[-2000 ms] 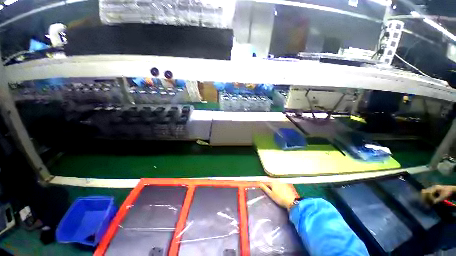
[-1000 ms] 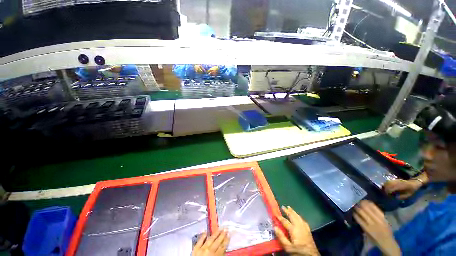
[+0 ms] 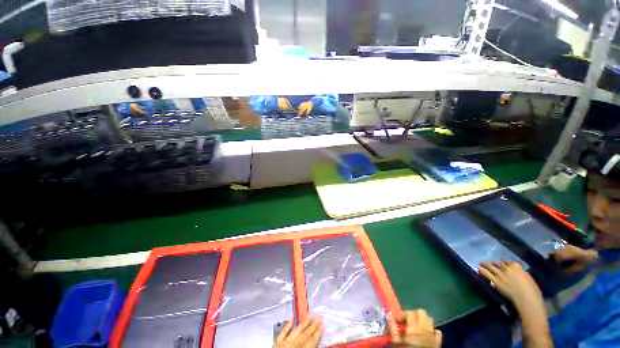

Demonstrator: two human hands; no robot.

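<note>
A red foam tray lies on the green bench with three grey tablets side by side in its recesses. Clear wrinkled film with white glare lines covers them. Small dark camera bumps show near their lower ends. My left hand lies at the lower end of the divider between the middle and right tablets, fingers spread, cut off by the bottom edge. My right hand has its fingers over the tray's right rim near the lower corner and grips it.
A blue bin stands left of the tray. At right, another person in blue has hands on a black tray with two tablets. A yellow-green board with blue items lies behind, under a white shelf.
The hand that was at the tray's far edge is gone from there; both my hands are now at its near end. My right fingers have moved down the right rim. The view has turned.
</note>
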